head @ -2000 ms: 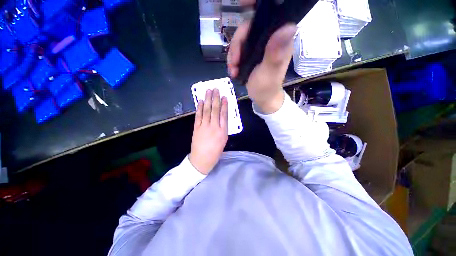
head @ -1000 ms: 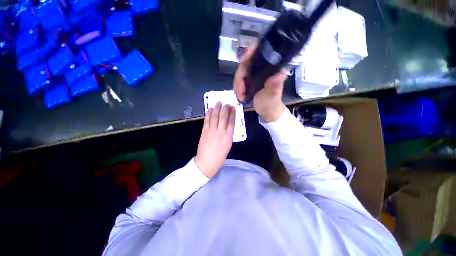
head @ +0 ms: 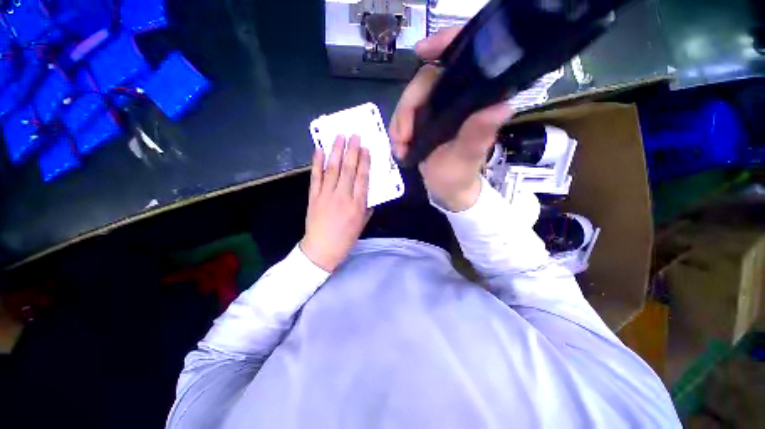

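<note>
The white back cover plate point(head: 382, 167) lies at the bench's front edge, slightly tilted, with small holes near its edges. My left hand point(head: 337, 197) lies flat over its left part, fingers pointing away from me; what lies below the plate is hidden. My right hand point(head: 453, 134) grips the black electric screwdriver point(head: 495, 71), whose lower end is at the plate's right edge. The tool slants up to the right and is partly blurred. I cannot see whether its tip touches a screw.
The silver-grey metal box point(head: 377, 38) stands beyond the plate. Blue battery packs point(head: 176, 85) are heaped at the left. White cover stacks point(head: 537, 90) are partly behind the tool. The cardboard box point(head: 625, 201) at the right holds cameras point(head: 537, 151). A red object point(head: 214, 276) is below the bench.
The view has shifted, so bench items sit differently in the picture. The plate is turned a little under my left hand. The screwdriver leans lower to the right and covers more of the stacks.
</note>
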